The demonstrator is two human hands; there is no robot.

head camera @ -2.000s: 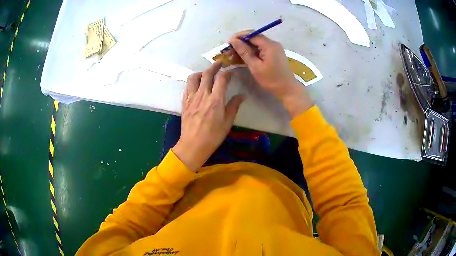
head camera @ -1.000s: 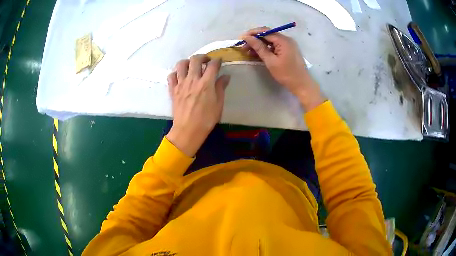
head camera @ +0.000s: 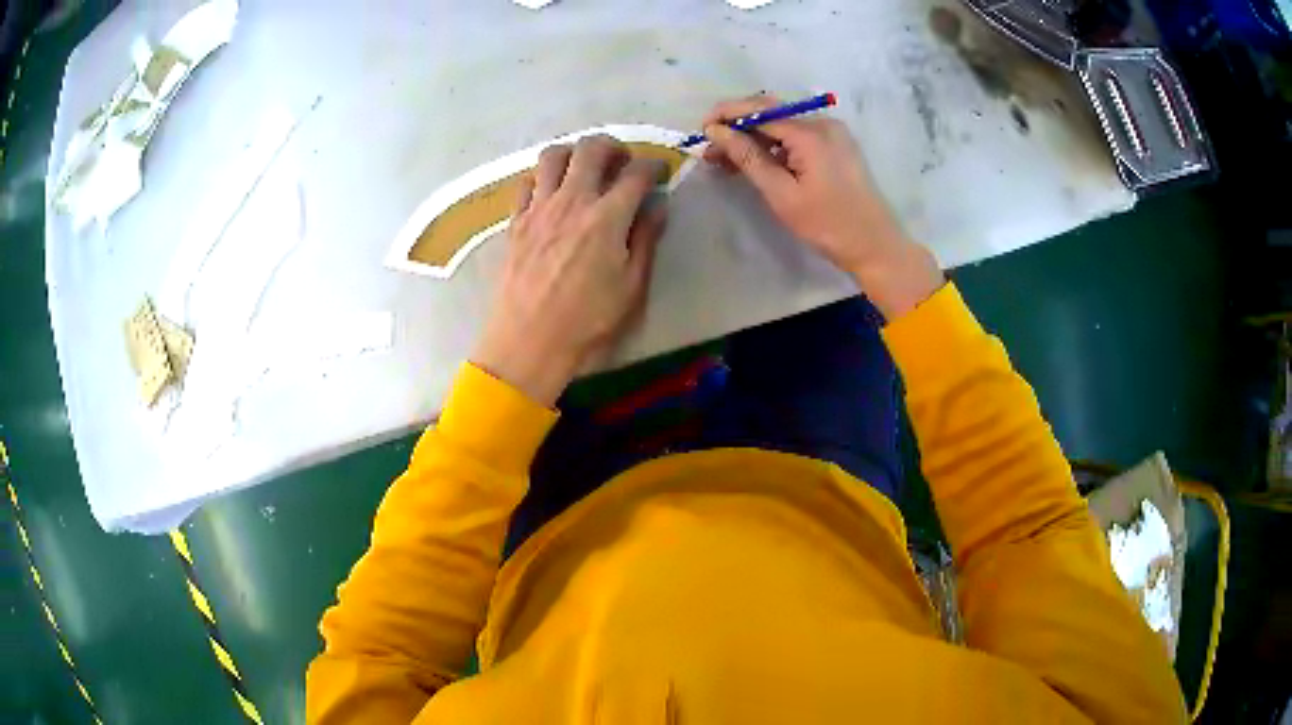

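A tan curved card template lies on a white curved collar piece, which shows as a white border around it. My left hand lies on the template, fingers spread over its middle and right part. My right hand grips a dark blue pencil with a red end. The pencil's tip is at the right end of the template, by the white border. Part of the template and the white piece is hidden under my left hand.
Tan card patterns lie at the left among white pieces. White and tan pieces lie at the far left. A silver iron rest is at the right edge, the iron cut off beyond it. A waste box stands low right.
The view has turned and shifted. More of the template's left part now shows beyond my left hand. The pencil tip has moved to the template's right end.
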